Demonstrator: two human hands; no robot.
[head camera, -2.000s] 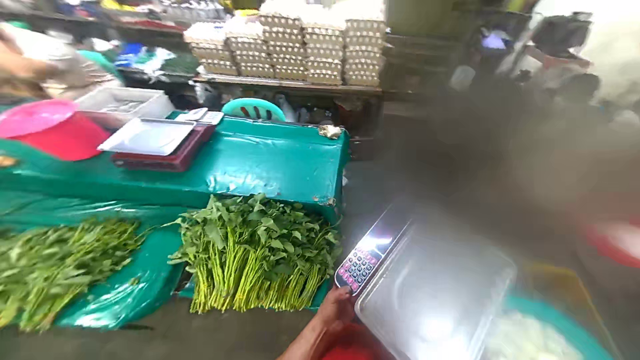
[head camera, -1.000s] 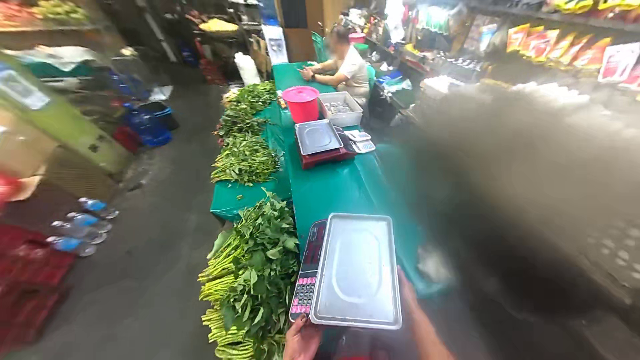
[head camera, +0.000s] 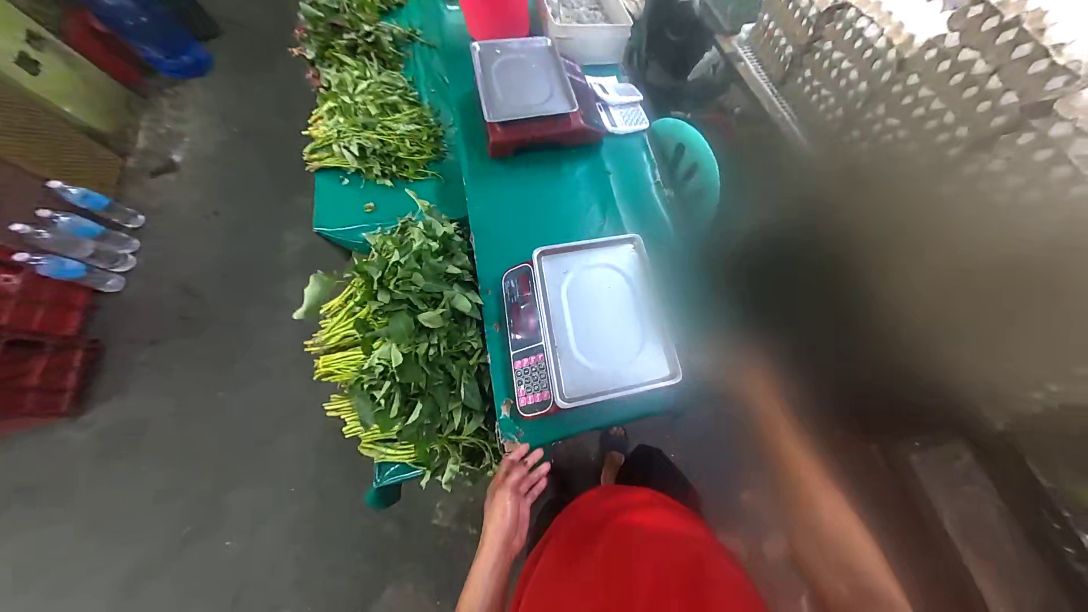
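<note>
A digital scale with a keypad (head camera: 533, 380) and a metal weighing tray (head camera: 605, 319) rests on the end of the green-covered table (head camera: 552, 200). Below its near left corner is my left hand (head camera: 515, 495), fingers apart and holding nothing, close to the table's edge. My right hand (head camera: 748, 361) is to the right of the scale, behind a dark smear on the view, so its fingers cannot be made out. Bundles of leafy green vegetables with pale stems (head camera: 408, 344) lie along the table's left side.
A second scale (head camera: 524, 81) stands farther up the table, beside a calculator (head camera: 623, 117), a white bin (head camera: 591, 34) and a pink bucket (head camera: 495, 17). Plastic bottles (head camera: 76, 246) and red crates (head camera: 42, 365) are at left. A green chair (head camera: 685, 166) and stacked egg trays (head camera: 918, 76) are at right.
The scale, in my hands one second ago, now sits on the table end. My left hand has let go and moved away from it. The view has tilted down.
</note>
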